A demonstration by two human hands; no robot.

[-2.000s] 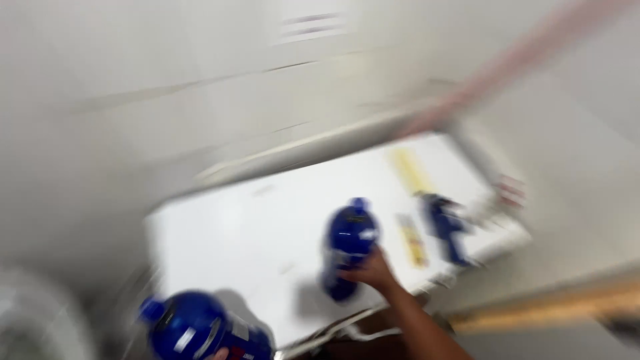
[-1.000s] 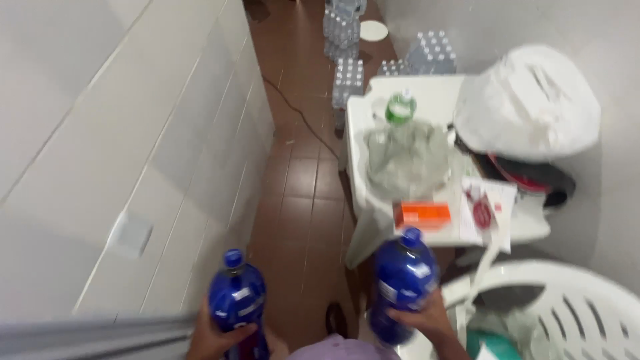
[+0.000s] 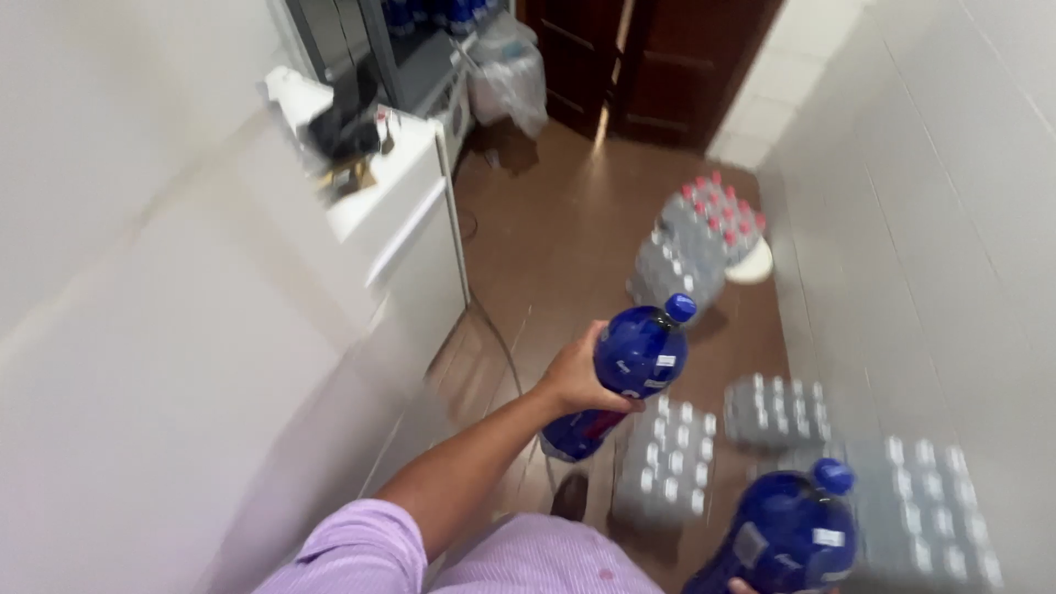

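My left hand [image 3: 582, 375] is wrapped around the middle of a large blue plastic bottle [image 3: 639, 353], which tilts with its blue cap up and to the right. The bottle is full-looking and bears a label with writing. At the bottom right, a second blue bottle [image 3: 784, 524] with a blue cap leans the same way. Only a few fingers of my right hand [image 3: 742, 586] show at the lower frame edge, gripping that bottle; the rest of the hand is out of view.
Shrink-wrapped bottle packs [image 3: 667, 462] stand on the brown tiled floor [image 3: 569, 239], more [image 3: 916, 511] by the right wall, and a red-capped pack [image 3: 719, 210] farther off. A white chest or cabinet [image 3: 412, 239] with items on top is at left. Wooden doors [image 3: 652, 66] close the far end.
The view has swung from the plastic table and basket to the doors and bottle packs. Both hands still hold the blue bottles, which two seconds ago were over a white surface.
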